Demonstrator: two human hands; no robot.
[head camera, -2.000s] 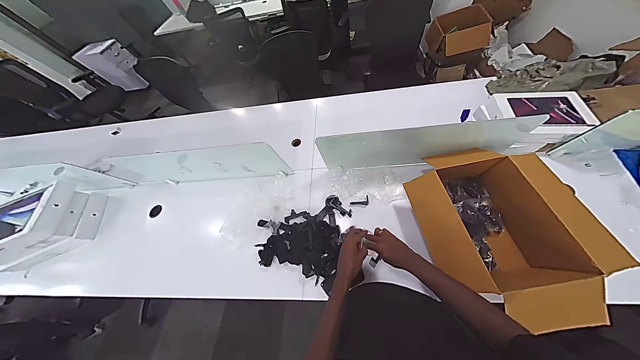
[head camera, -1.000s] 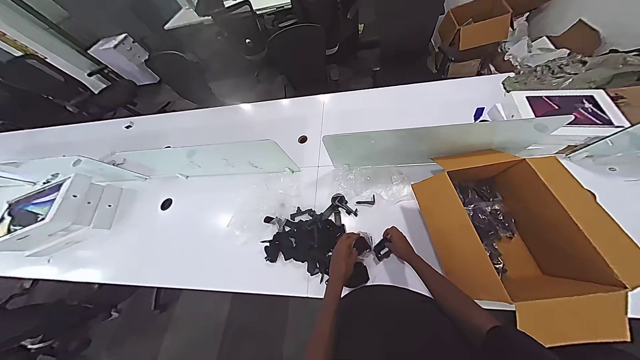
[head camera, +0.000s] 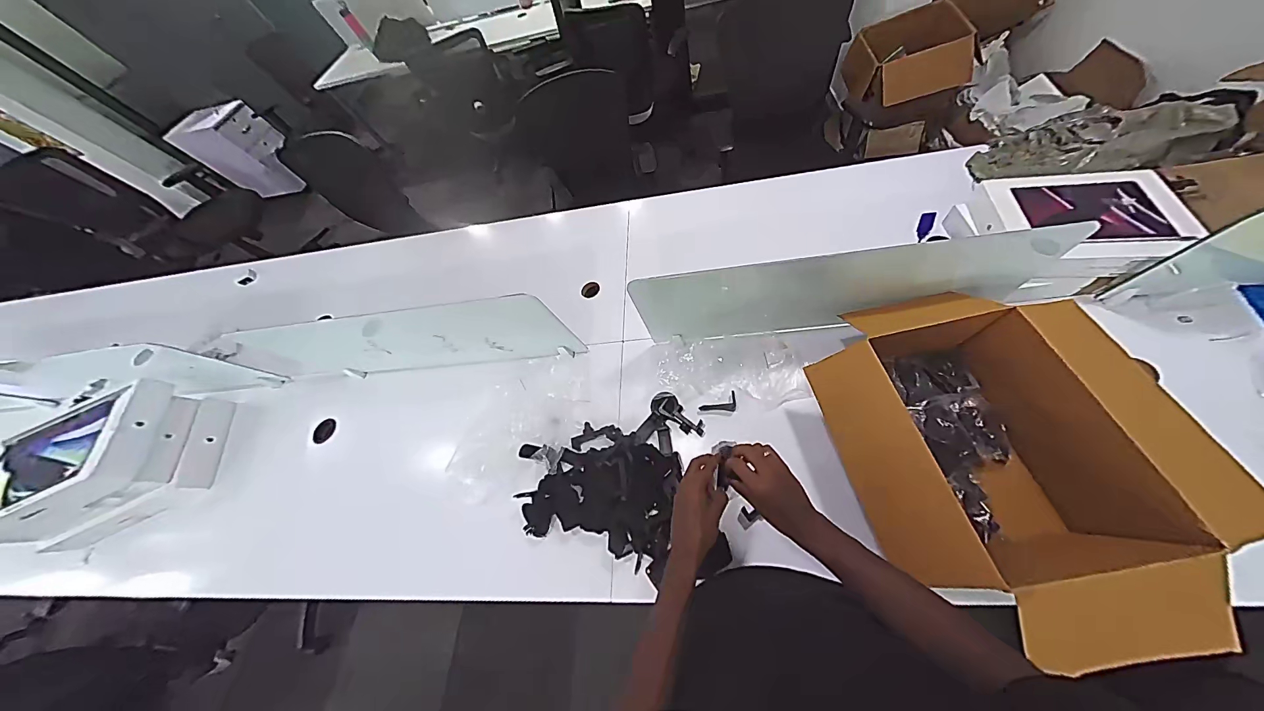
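My left hand (head camera: 701, 494) and my right hand (head camera: 768, 484) meet over the white desk, both closed on a small dark part (head camera: 726, 469) that their fingers mostly cover. Just left of them lies a heap of black plastic parts (head camera: 607, 489); its right side is partly behind my left hand. A single black bracket-like piece (head camera: 719, 404) lies beyond my hands, and a small dark piece (head camera: 749, 516) rests below my right hand. To the right an open cardboard box (head camera: 899, 494) contains dark parts in clear plastic bags (head camera: 953, 420).
Crumpled clear plastic (head camera: 731, 365) lies beyond the heap. Low frosted glass dividers (head camera: 839, 281) (head camera: 405, 336) cross the desk. White boxes (head camera: 148, 444) stand at the left; another white box (head camera: 1096, 212) with a printed lid sits at the far right. Chairs stand behind the desk.
One second ago my hands were apart, the right one with a dark part at its fingers; now they are together. The heap and the cardboard box stay in place.
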